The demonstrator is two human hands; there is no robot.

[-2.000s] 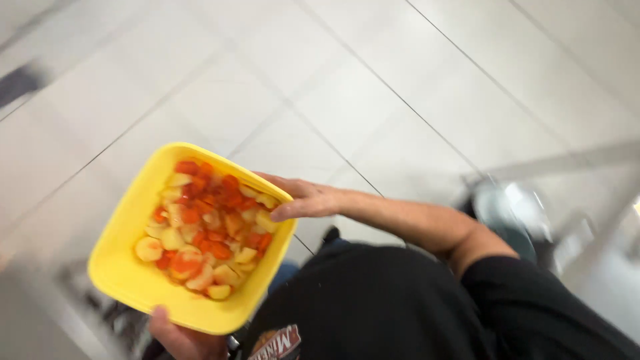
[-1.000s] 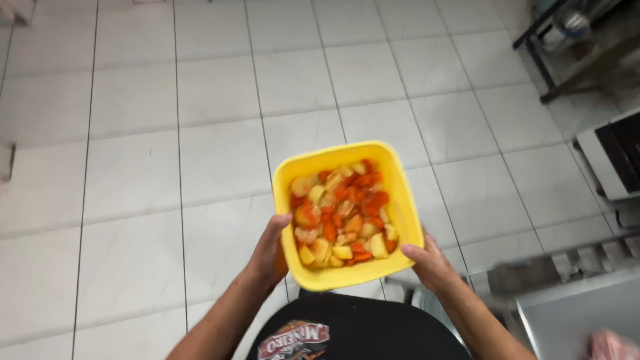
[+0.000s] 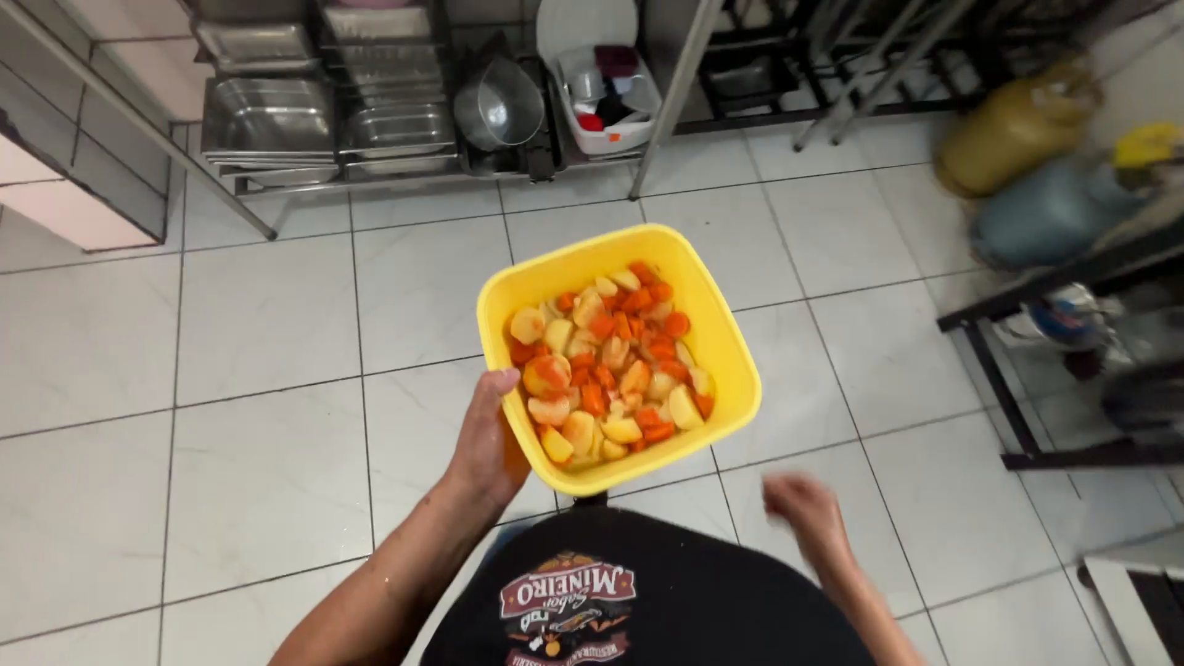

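Note:
A square yellow plastic container [image 3: 731, 370] is held in front of my body. Sliced carrots [image 3: 592, 398] and potato pieces [image 3: 684, 407] lie mixed in it. My left hand [image 3: 490, 435] grips its left side, the thumb over the rim and the fingers hidden beneath. Off to the lower right of the container, apart from it, is my right hand [image 3: 805, 504]; it is blurred, its fingers look curled, and nothing is seen in it.
Metal pans [image 3: 268, 120] and a metal pot [image 3: 499, 106] stand on a low rack at the back, beside a white bin [image 3: 610, 139] of utensils. Gas cylinders [image 3: 1017, 129] are at the upper right. A black metal frame [image 3: 1008, 398] stands on the right.
My right hand has come off the container's rim, which it held a second ago; my left hand still holds on. The view has swung to the racks and gas cylinders.

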